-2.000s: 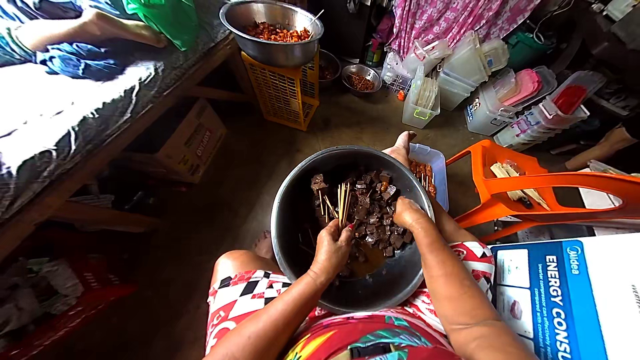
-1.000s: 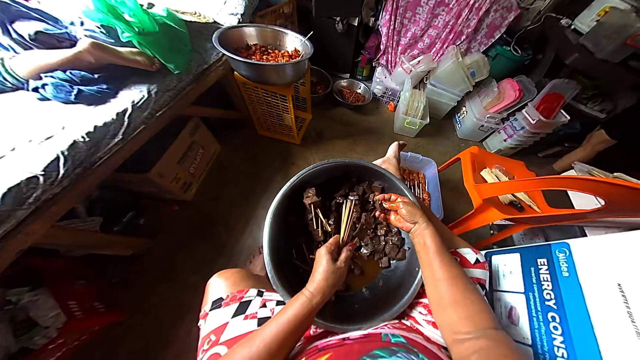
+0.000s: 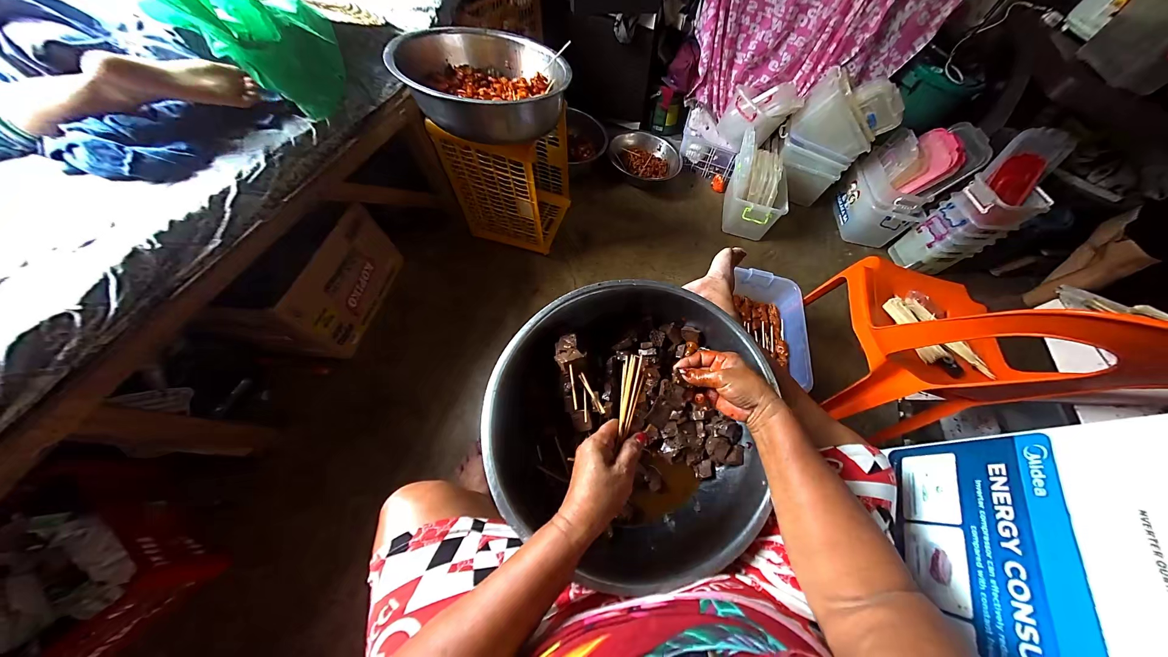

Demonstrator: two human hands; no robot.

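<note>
A large dark metal basin (image 3: 630,570) rests on my lap, with a heap of dark brown cubes (image 3: 698,429) and some liquid inside. My left hand (image 3: 602,470) grips a bundle of thin wooden skewers (image 3: 630,392) that points up over the basin. To its right my right hand (image 3: 725,381), its fingertips wet and bent together, is over the cubes; whether a small piece is between the fingers I cannot tell. Skewered dark cubes (image 3: 575,383) lie at the basin's left side, their sticks showing.
Beyond the basin stands a plastic tub (image 3: 794,338) of skewered reddish pieces. An orange plastic chair (image 3: 922,338) and a printed carton (image 3: 1095,511) are on the right. A steel bowl (image 3: 479,109) of red pieces sits on a yellow crate (image 3: 511,192). Another person's foot (image 3: 182,80) lies on the left platform.
Two seconds ago my right hand was down in the cubes at the basin's right side; it has since lifted and turned, showing its fingers. My left hand keeps the skewers.
</note>
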